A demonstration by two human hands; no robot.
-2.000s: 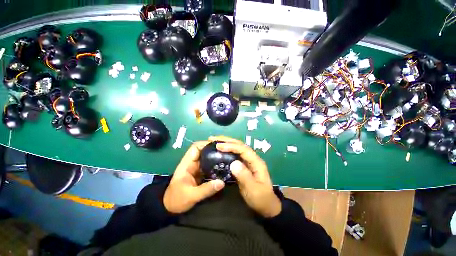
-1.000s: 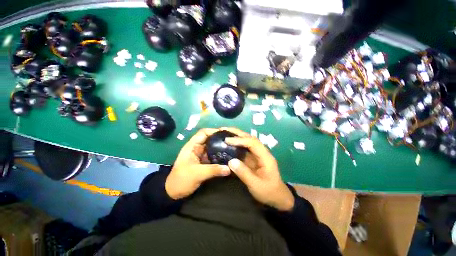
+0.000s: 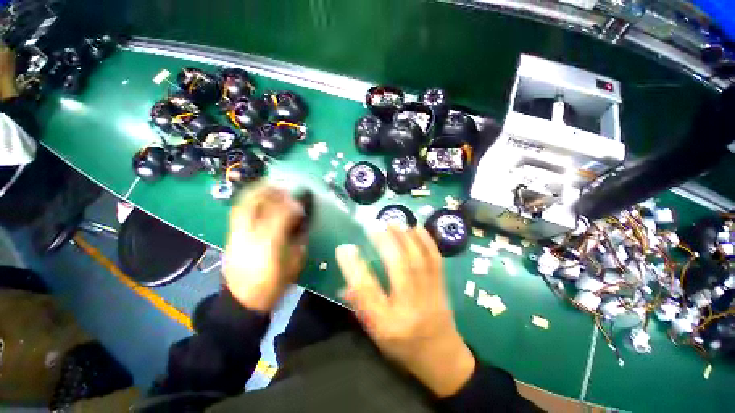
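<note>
Black ball housings with pale-dotted front discs lie on the green bench: one near the middle (image 3: pixel 365 181), one at my right fingertips (image 3: pixel 395 214) and one beside the feeder (image 3: pixel 449 230). My left hand (image 3: pixel 262 242) is strongly blurred, over the bench's front edge. A dark patch shows at its inner side; whether it is a held part cannot be told. My right hand (image 3: pixel 407 294) is spread with fingers apart, its fingertips overlapping the near side of the middle one of these balls; contact cannot be told.
Open, wired balls (image 3: pixel 242 113) form a left cluster. More balls (image 3: pixel 403 137) stand left of the white screw feeder (image 3: pixel 548 145). A thick black screwdriver (image 3: pixel 661 173) hangs at right above heaped wired modules (image 3: pixel 620 274). Paper scraps (image 3: pixel 483 266) lie in front. Another person's hand (image 3: pixel 8 73) shows far left.
The view has swung left. My hands have parted and no longer hold a ball together. The loose balls now stand closer together near the feeder, with one more there than before.
</note>
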